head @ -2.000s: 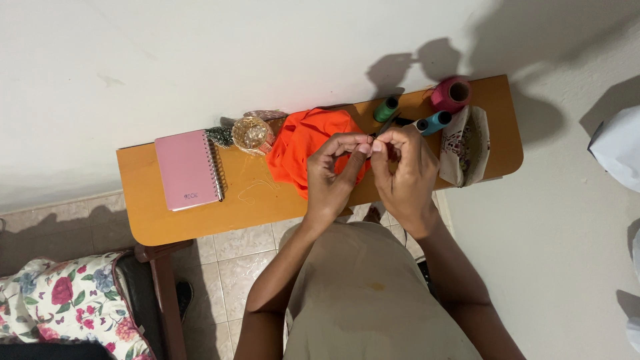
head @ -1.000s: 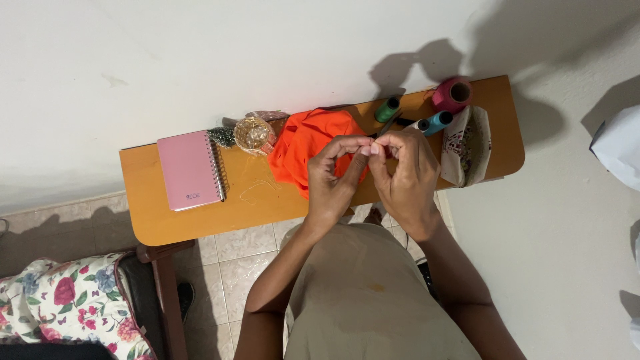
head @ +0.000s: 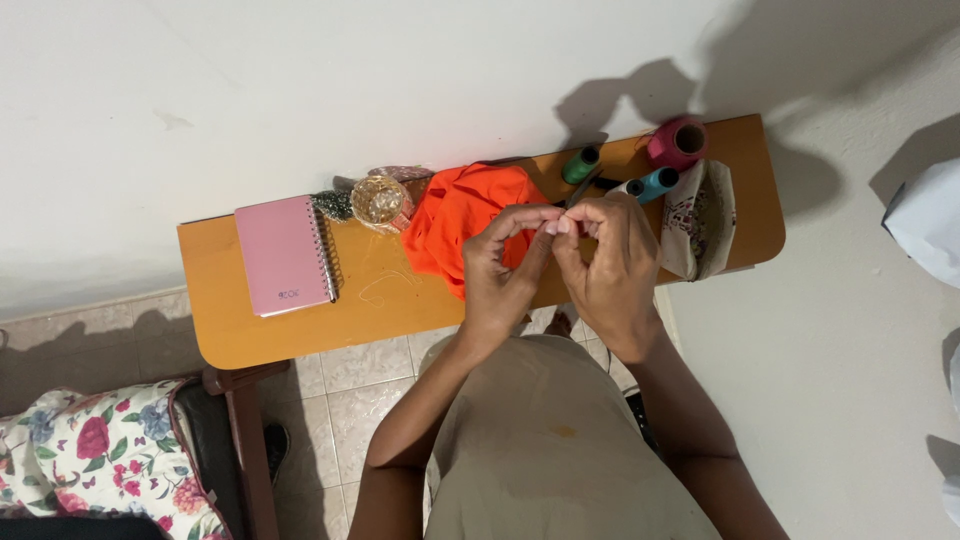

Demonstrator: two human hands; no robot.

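Observation:
My left hand [head: 504, 262] and my right hand [head: 611, 270] meet at their fingertips above the front of a narrow wooden table [head: 247, 334]. Thumb and forefinger of each hand are pinched together; whatever lies between them is too small to make out. Bright orange cloth [head: 442, 225] lies crumpled behind and left of my left hand. Just beyond my right fingertips are dark scissors [head: 583, 187], partly hidden, along with a green thread spool [head: 580, 165], a light blue one [head: 658, 184] and a white one [head: 632, 187]. A loose pale thread [head: 384, 276] curls on the tabletop.
Farther right stand a large pink thread cone [head: 675, 144] and an open fabric pouch [head: 697, 225]. On the left lie a pink spiral notebook [head: 281, 255], a small woven basket [head: 381, 202] and a dark green bristly item [head: 331, 205]. A wall runs behind; a floral cushion [head: 112, 457] is lower left.

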